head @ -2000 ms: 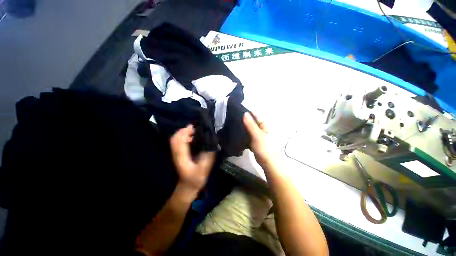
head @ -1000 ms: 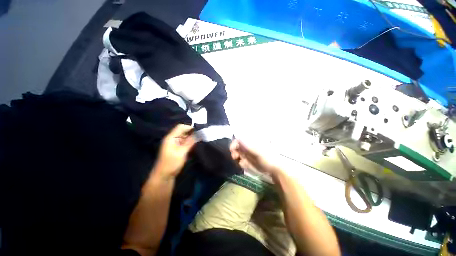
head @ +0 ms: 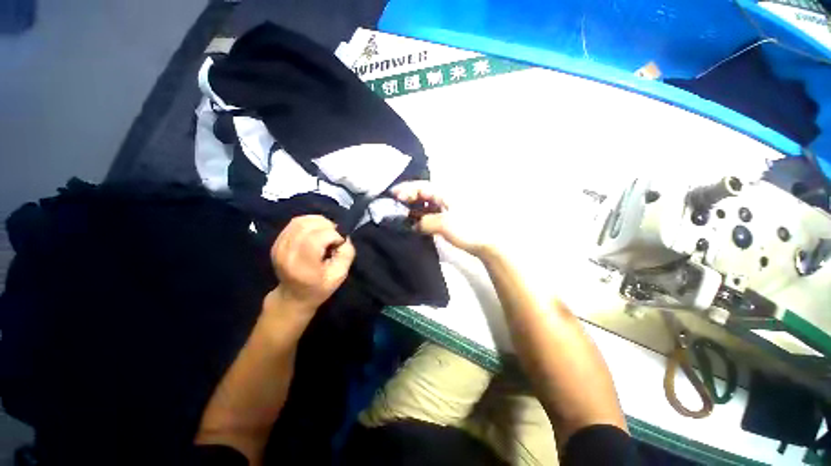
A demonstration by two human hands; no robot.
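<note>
A black garment with white panels (head: 301, 96) lies bunched over the left end of the white table. My left hand (head: 312, 258) is closed on black cloth of the garment at its near side. My right hand (head: 432, 215) is at the garment's right edge, its fingers bent around the cloth beside a white panel. The fingertips of both hands are partly hidden. A black flap of the garment hangs between and below the hands, near the table's front edge.
A large black garment pile (head: 137, 319) fills the left. The sewing machine (head: 729, 237) stands at the right, with scissors (head: 690, 382) and a black pad (head: 780, 411) near it. A blue trough (head: 547, 41) runs behind. The table's green edge (head: 446, 339) is in front.
My right hand has moved up along the garment's right edge, and my left hand has turned into a fist. The black flap now spreads out below them. The view has shifted slightly.
</note>
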